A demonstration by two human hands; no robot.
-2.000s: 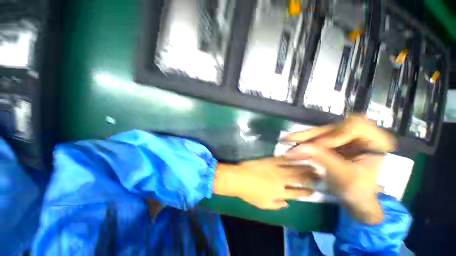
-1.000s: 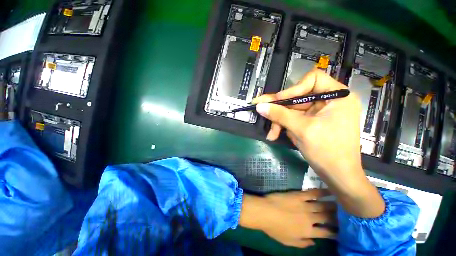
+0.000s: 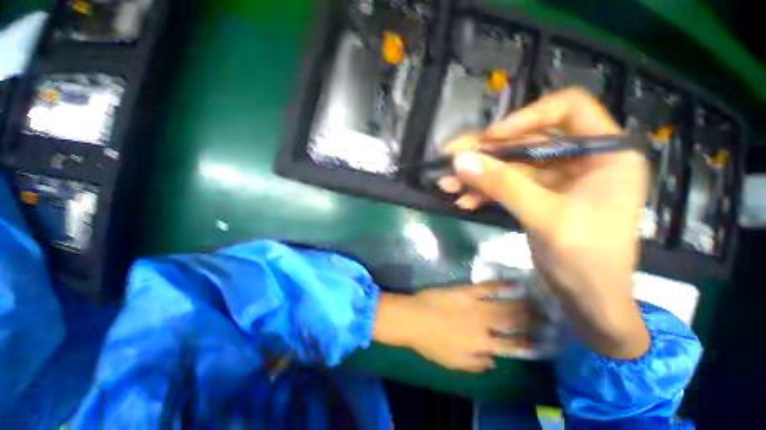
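My right hand (image 3: 579, 193) holds black tweezers (image 3: 546, 151) like a pen. The blurred tip points left, over the tray wall near the lower ends of the first two phones. The black foam tray (image 3: 353, 180) holds several open phones in a row, each with an orange tab; the leftmost phone (image 3: 361, 101) shows a bright silver interior. My left hand (image 3: 453, 323) lies palm down with fingers apart at the white sheet (image 3: 668, 294), its fingertips partly hidden beside my right forearm. Any small piece at the tip is too blurred to tell.
Another black tray (image 3: 109, 193) with phones stands at the left, beside a blue sleeve (image 3: 25, 294). The green mat (image 3: 227, 117) lies between the trays. A shiny clear film (image 3: 420, 243) and a tiny pale piece (image 3: 222, 225) lie on the mat.
The tweezers have moved from inside the leftmost phone's lower end to the tray wall at its right. The view has shifted and blurred; my left hand remains at the sheet.
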